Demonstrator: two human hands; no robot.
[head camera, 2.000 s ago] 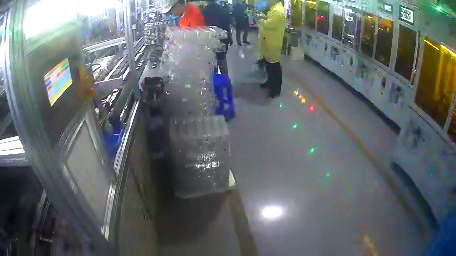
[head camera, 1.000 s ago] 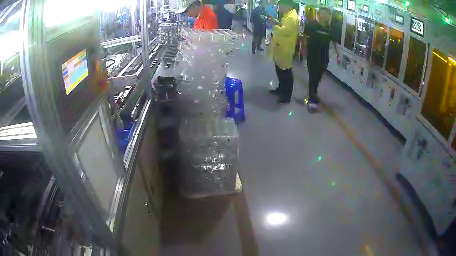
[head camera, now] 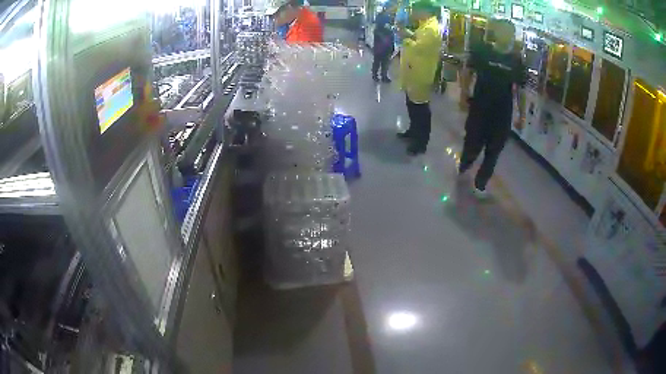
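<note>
Neither of my hands is in view. Nearest in front of me on the left is a machine with a silver-grey frame post (head camera: pixel 64 146). A touchscreen (head camera: pixel 115 100) with an orange, yellow and blue display sits in its grey panel, with blurred red and yellow buttons beside it. Clear, shiny stacked trays (head camera: pixel 307 230) stand on the floor beside the machine, with a taller pile behind. A blue plastic stool (head camera: pixel 346 146) stands just right of the pile.
A person in black (head camera: pixel 491 102) is in the aisle on the right. A person in yellow (head camera: pixel 420 66) stands further back; a person in orange (head camera: pixel 305 26) is behind the trays. Another dark-clothed person is far back. A machine line (head camera: pixel 577 146) with amber windows runs along the right.
The person in black has come into the aisle and moved nearer. The view has turned slightly left, so the machine and trays sit further right. The person in yellow has stayed about in place.
</note>
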